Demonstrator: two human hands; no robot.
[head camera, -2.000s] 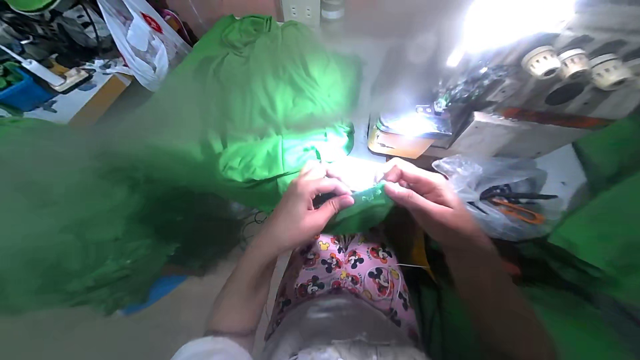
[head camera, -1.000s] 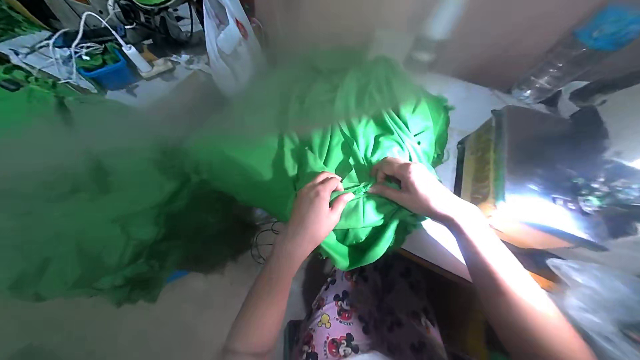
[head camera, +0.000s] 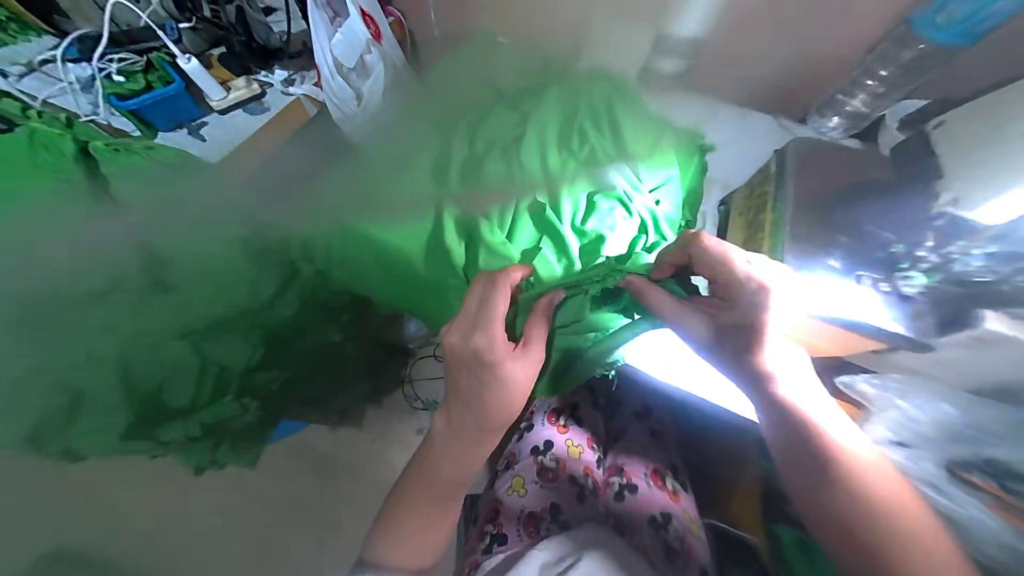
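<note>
Green fabric (head camera: 552, 232) lies gathered in folds over the work surface, its near edge hanging toward my lap. My left hand (head camera: 498, 344) pinches a seam or edge of this cloth between thumb and fingers. To the right, my right hand (head camera: 712, 304) grips the same edge between thumb and forefinger. Frayed threads show along the strip between the hands. A blur across the left and upper part of the view hides some of the cloth.
A sewing machine, it seems, with a bright lamp stands at right (head camera: 832, 208). Behind it leans a plastic bottle (head camera: 872, 76). A clear plastic bag (head camera: 920, 440) is at lower right. Upper left are a blue basket (head camera: 164, 104), a white power strip (head camera: 202, 78), cords and a white plastic bag (head camera: 356, 64).
Two seconds ago both hands held a small green piece with light marks near my lap; now they hold an edge of the large gathered cloth. The view has shifted noticeably.
</note>
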